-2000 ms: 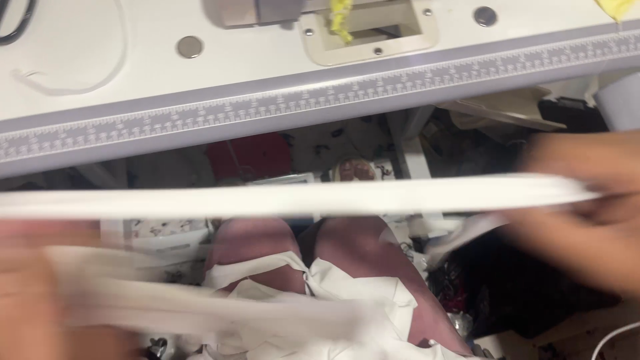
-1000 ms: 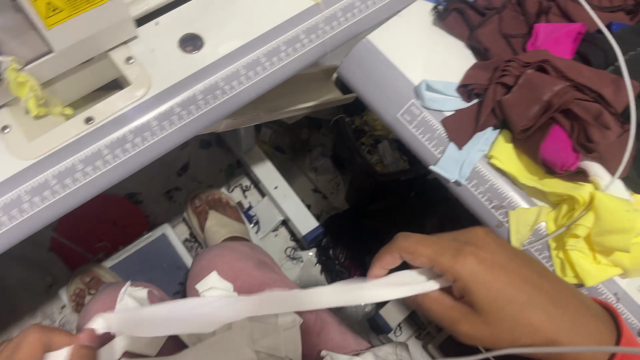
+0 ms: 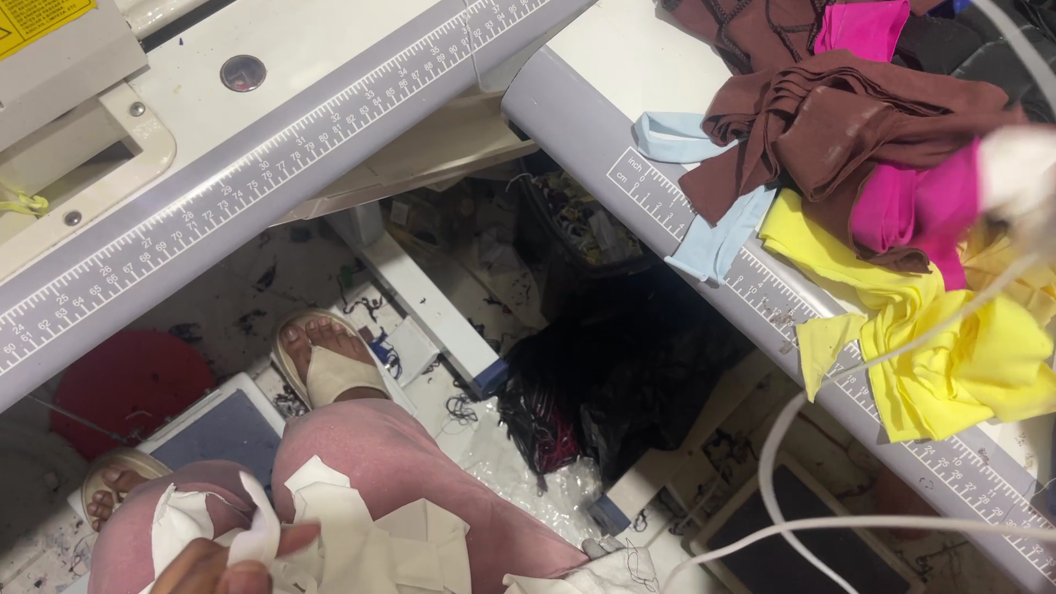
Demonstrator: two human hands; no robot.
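Observation:
My left hand (image 3: 235,565), at the bottom edge left of centre, pinches a strip of white fabric (image 3: 260,528) between thumb and fingers. Folded off-white fabric pieces (image 3: 412,540) lie across my lap, just right of that hand. My right hand is out of the frame. At the right edge a blurred white thing (image 3: 1019,177) covers part of the fabric pile; I cannot tell what it is.
A sewing table edge with a printed ruler (image 3: 272,181) crosses the upper left. On a second table lie brown fabric (image 3: 866,124), yellow fabric (image 3: 940,363), pink and light blue pieces. White cables (image 3: 775,462) hang at right. Below are a pedal (image 3: 219,437) and black plastic bags (image 3: 627,371).
My right hand, holding the white strip's other end one second ago, has left the view. The strip no longer stretches across my lap. The view has swung right since the oldest frame.

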